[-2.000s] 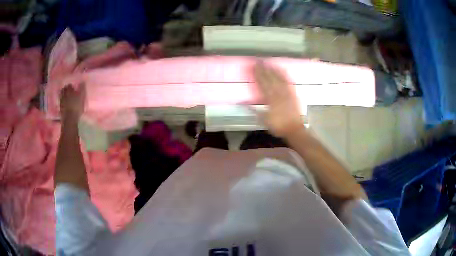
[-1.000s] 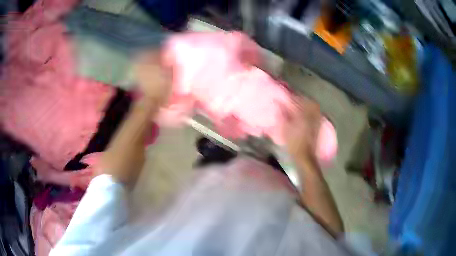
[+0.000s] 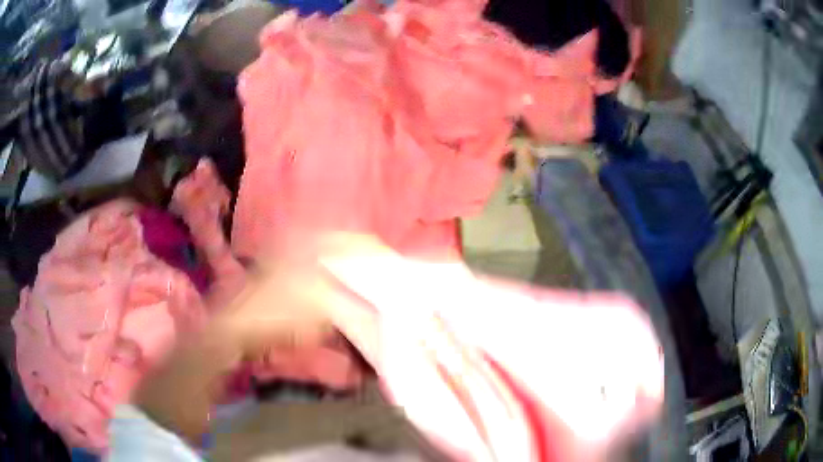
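A pale pink garment piece (image 3: 550,361), washed out by glare, stretches from the centre to the lower right in loose folds. My left hand (image 3: 302,280) reaches in from the lower left, badly blurred, and its fingers are closed on the near end of this piece. My right hand is not in view. A large salmon-pink heap of garments (image 3: 334,135) lies behind my left hand. The padded board cannot be made out under the cloth.
A second crumpled pink bundle (image 3: 99,316) with a magenta patch lies at the left. A blue crate (image 3: 663,212) stands at the right beside a grey ledge (image 3: 577,212). Black cloth (image 3: 550,23) lies at the top. Striped dark cloth (image 3: 54,122) is at the upper left.
The view has swung left to the garment heap. The pink piece has come off its flat lay along the board and hangs from my left hand. My right hand has left the picture.
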